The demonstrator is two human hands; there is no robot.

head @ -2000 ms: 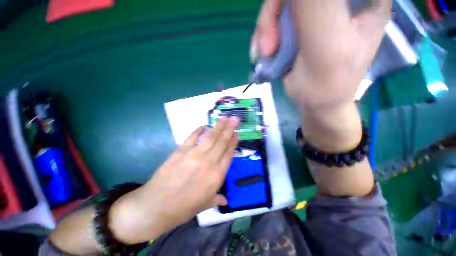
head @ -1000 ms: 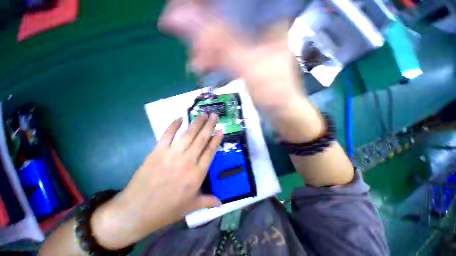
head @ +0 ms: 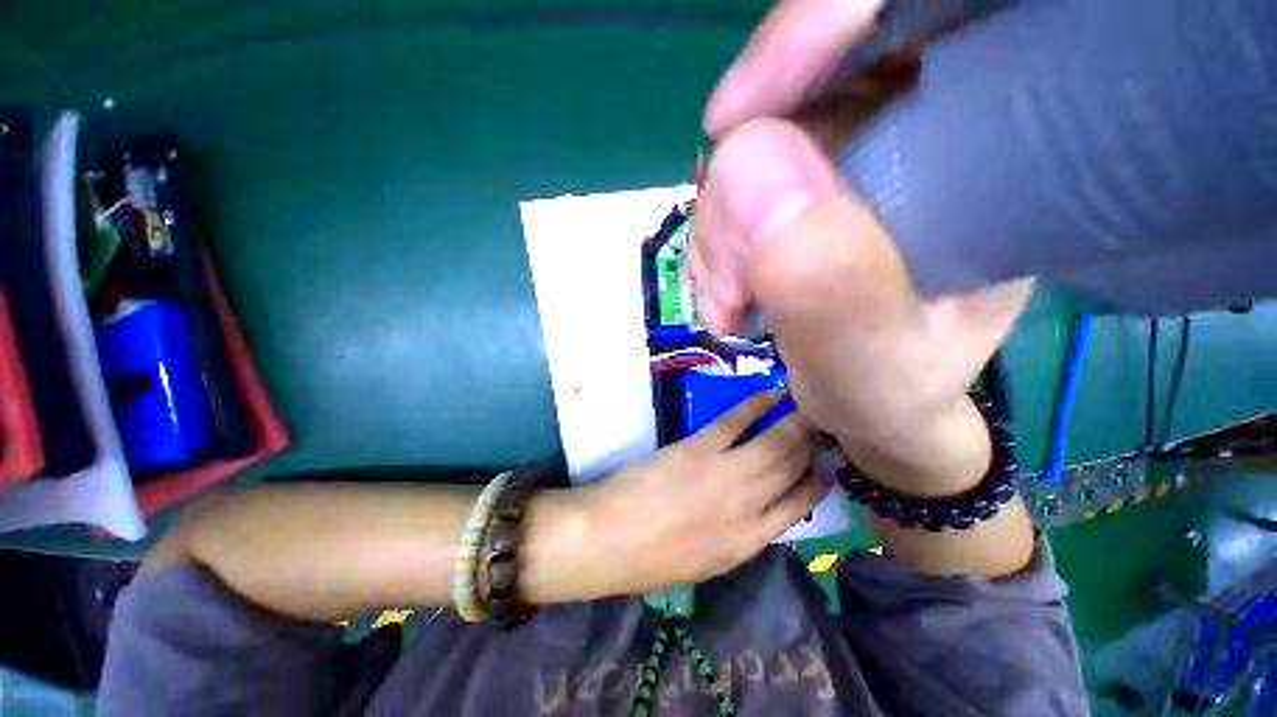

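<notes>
A black housing holds a green circuit board [head: 671, 287] at its upper part and a blue battery pack [head: 712, 398] below, with thin red and white wires between them. It lies on a white foam pad [head: 585, 322]. My left hand [head: 686, 504] rests with spread fingers on the battery pack. My right hand [head: 840, 266] holds a large grey electric screwdriver [head: 1092, 154], close to the camera and blurred. The hand and tool cover the right part of the board; the driver tip is hidden.
At left, a waiting unit with a blue battery [head: 151, 385] stands between a white sheet [head: 87, 322] and a red foam pad [head: 249, 378]. A blue cable [head: 1071, 399] hangs at right. Yellow-black striping [head: 1120, 493] marks the bench's front edge.
My left hand has moved down from the board to the battery pack. My right hand and the screwdriver have come closer to the camera, over the board. The view has shifted.
</notes>
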